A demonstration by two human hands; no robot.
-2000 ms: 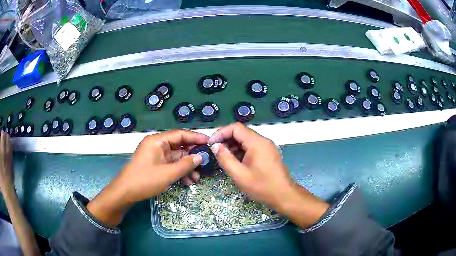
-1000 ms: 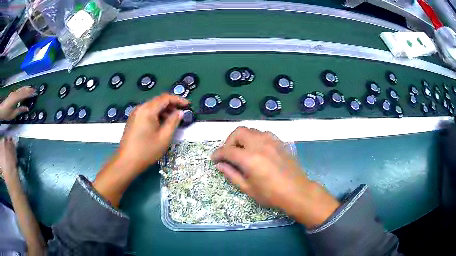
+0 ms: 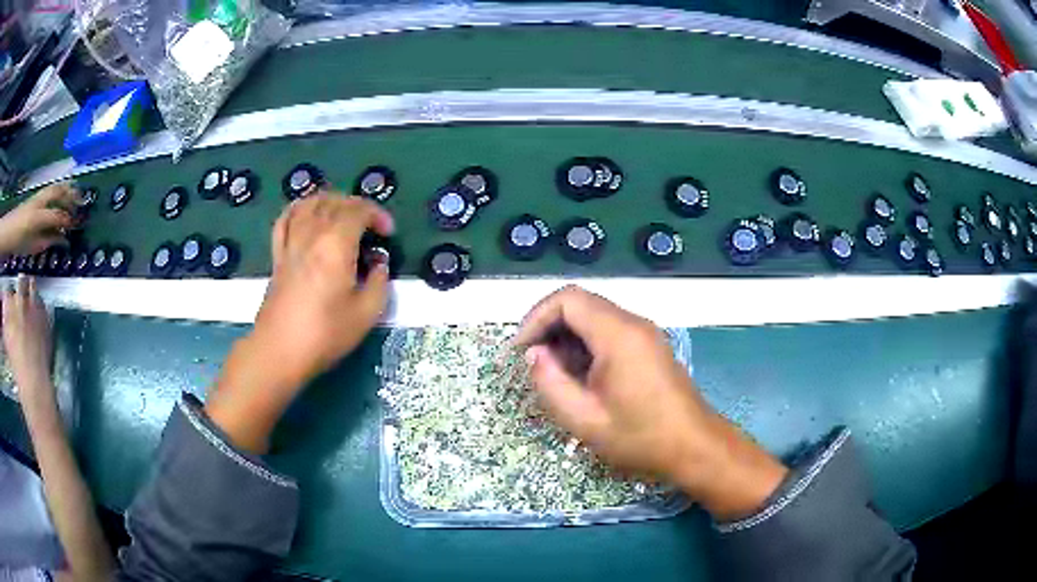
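My left hand (image 3: pixel 324 267) is over the near row of the green belt, its thumb and fingers around a black disc (image 3: pixel 373 259) that they partly hide. Another black disc with a grey centre (image 3: pixel 446 266) lies just right of it, at the belt's near edge. My right hand (image 3: pixel 614 381) is above the right part of the clear tray (image 3: pixel 391 483), which is heaped with tiny white, green and yellowish pieces. Its thumb and index fingertips are close together; whether a piece is between them cannot be seen.
Many black discs (image 3: pixel 581 237) lie on the belt (image 3: pixel 512 142), some overlapping. A white rail (image 3: pixel 637 300) runs between belt and tray. A bag of parts (image 3: pixel 202 85) and blue box (image 3: pixel 108 123) are upper left, a white packet (image 3: pixel 944 108) upper right. Another person's hands (image 3: pixel 43 222) are at left.
My left hand has left the disc it set at the belt's near edge and moved left to another. My right hand came down from the earlier joint hold to the tray. The belt discs have shifted right.
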